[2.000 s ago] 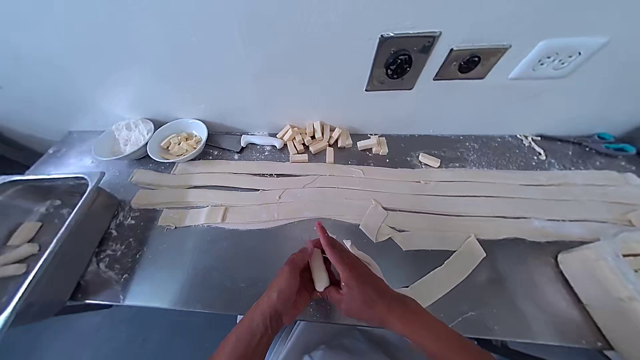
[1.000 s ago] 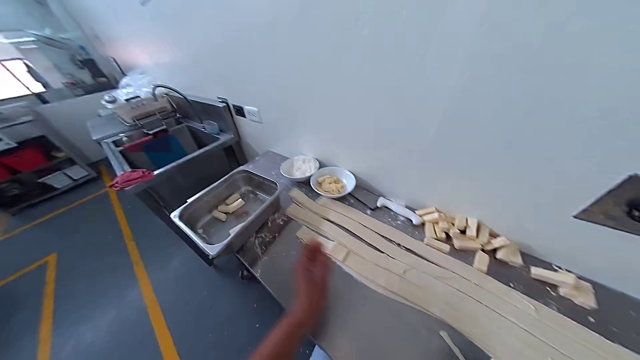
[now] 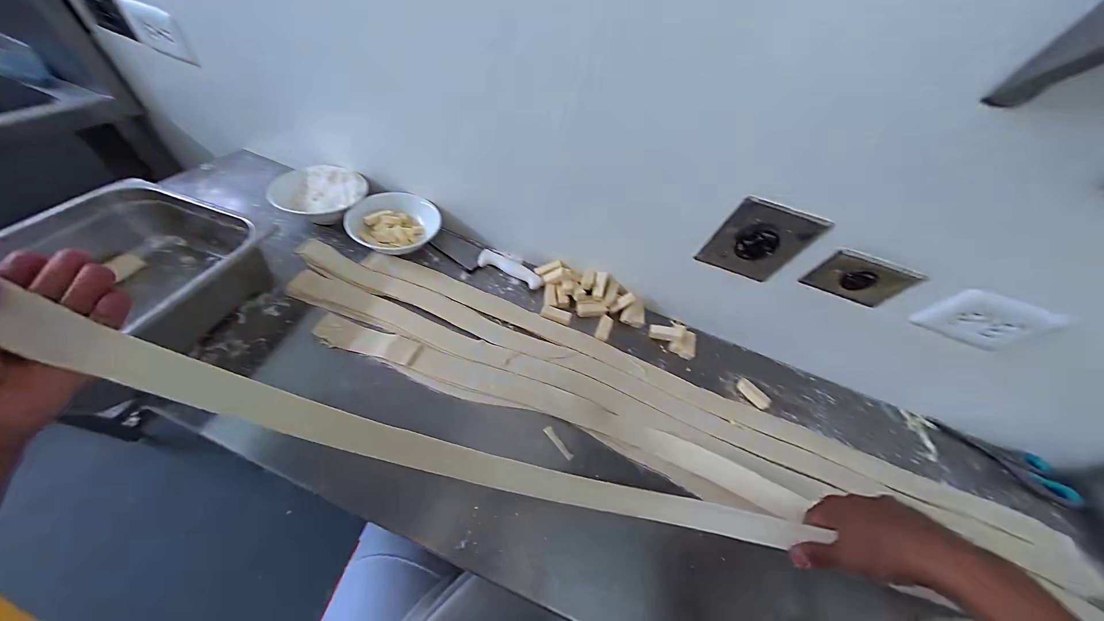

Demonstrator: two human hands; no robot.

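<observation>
My left hand is raised at the left edge, over the near side of the metal pan, gripping one end of a long dough strip. The strip runs taut across the front of the steel table to my right hand, whose fingers are closed on it at the lower right. Behind it several more dough strips lie side by side along the table. A small dough scrap rests in front of them. Against the wall is a pile of cut cheese-like sticks, with a few loose ones to its right.
A deep metal pan holding a pale piece stands at left. Beside it are a bowl of white powder and a bowl of pale pieces. A white-handled knife lies near the wall; teal-handled scissors lie at far right.
The pale roll between my hands two seconds ago is out of them. Both hands now hold a long dough strip, stretched between them. The view has swung left and partly back.
</observation>
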